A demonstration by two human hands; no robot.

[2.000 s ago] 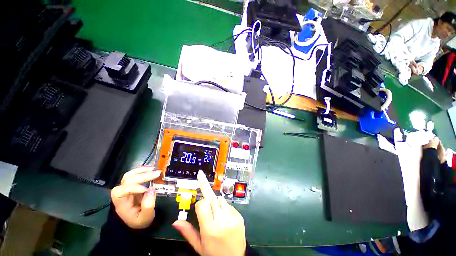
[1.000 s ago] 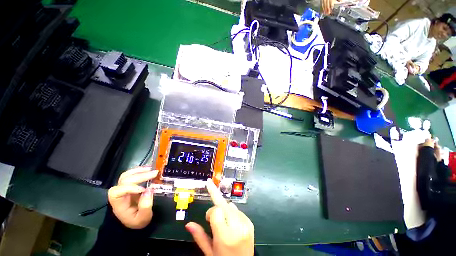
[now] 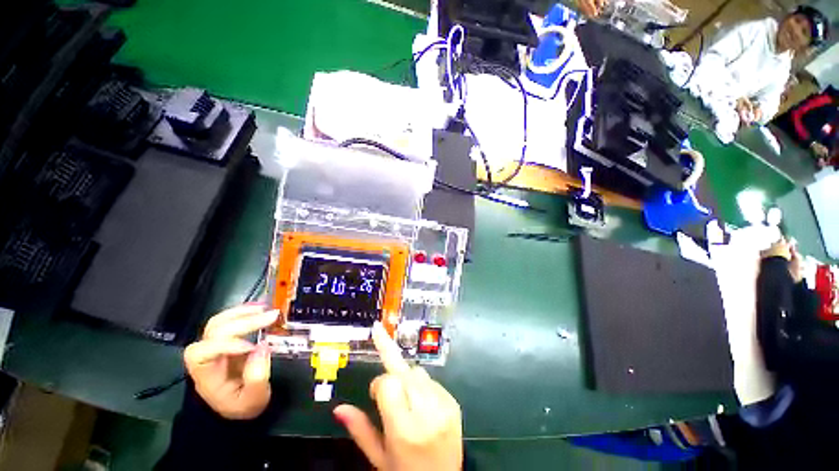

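A thermostat unit (image 3: 338, 287) with lit pale digits, about 21.0 and 26, sits in the orange frame (image 3: 287, 276) of the clear acrylic jig (image 3: 437, 299). My right hand (image 3: 411, 414) has its index fingertip at the panel's lower right edge; it holds nothing. My left hand (image 3: 230, 363) rests its fingertips at the jig's lower left side, fingers apart, holding nothing. A yellow clamp piece (image 3: 328, 361) with a white tip sticks out at the jig's front. The red switch (image 3: 430, 340) is lit at the front right corner.
Black foam trays (image 3: 152, 239) with dark units stand at left. A flat black foam sheet (image 3: 653, 317) lies at right. Thin dark sticks (image 3: 540, 236) lie beyond the jig. A blue tape dispenser (image 3: 676, 207) and cables are at the rear. A seated person (image 3: 745, 69) is at upper right; another person's arm is at far right.
My right index finger has moved right along the panel's lower edge. The digits went from about 20.5 to 21.0, and the smaller number rose to 26. The whole view shifted slightly.
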